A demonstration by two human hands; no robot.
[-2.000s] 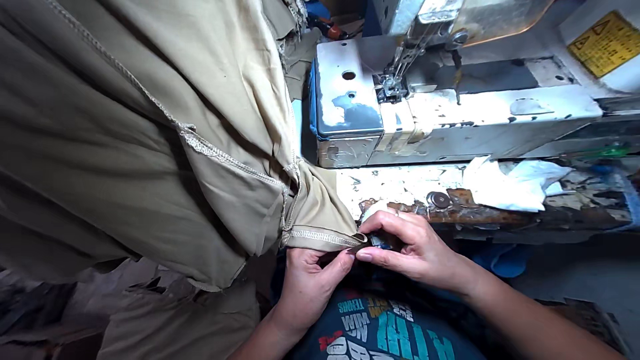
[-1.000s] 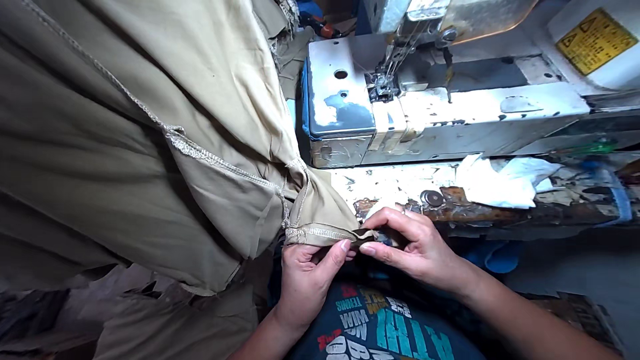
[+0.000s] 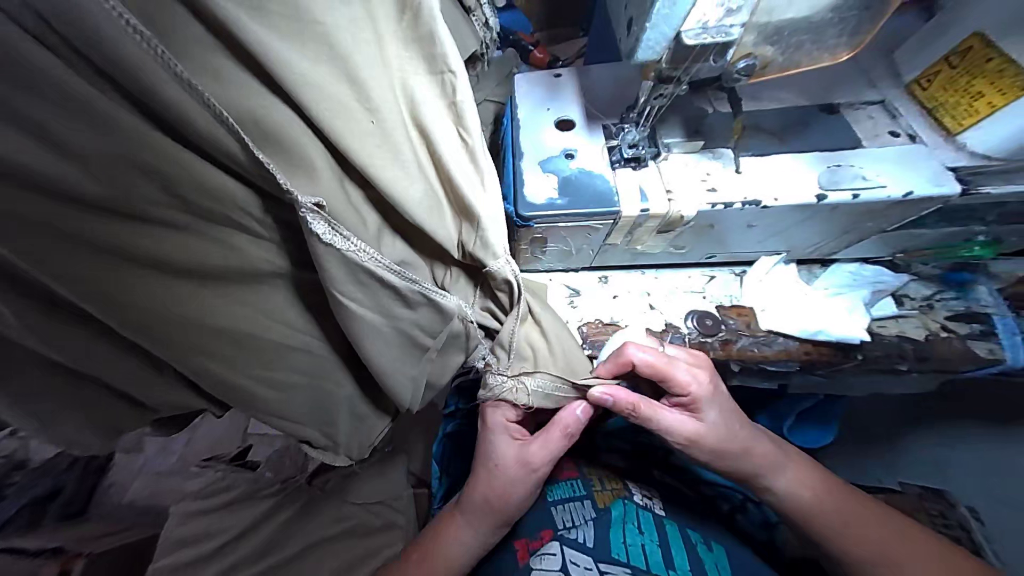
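A large khaki fabric garment (image 3: 384, 160) with overlocked seams hangs down the left side and reaches to my lap. My left hand (image 3: 520, 456) holds its narrow stitched hem band (image 3: 536, 390) from below, thumb along the edge. My right hand (image 3: 680, 392) pinches the right end of that band between thumb and index finger, close to the left thumb. Loose threads stick out near the band's left end. Part of the left fingers is hidden under the cloth. Beyond the hands stands an industrial sewing machine (image 3: 768, 180), its presser foot (image 3: 634, 144) apart from the cloth.
The worn table edge (image 3: 800, 352) runs between my hands and the machine. On it lie crumpled white cloth or paper (image 3: 816, 300) and a small round metal part (image 3: 704, 322). More khaki fabric (image 3: 288, 520) lies low at the left. A green object (image 3: 968, 250) is at the right.
Both hands keep hold of the hem band. The folded edge between the fingertips has shifted, and more of the band shows between the hands than two seconds ago.
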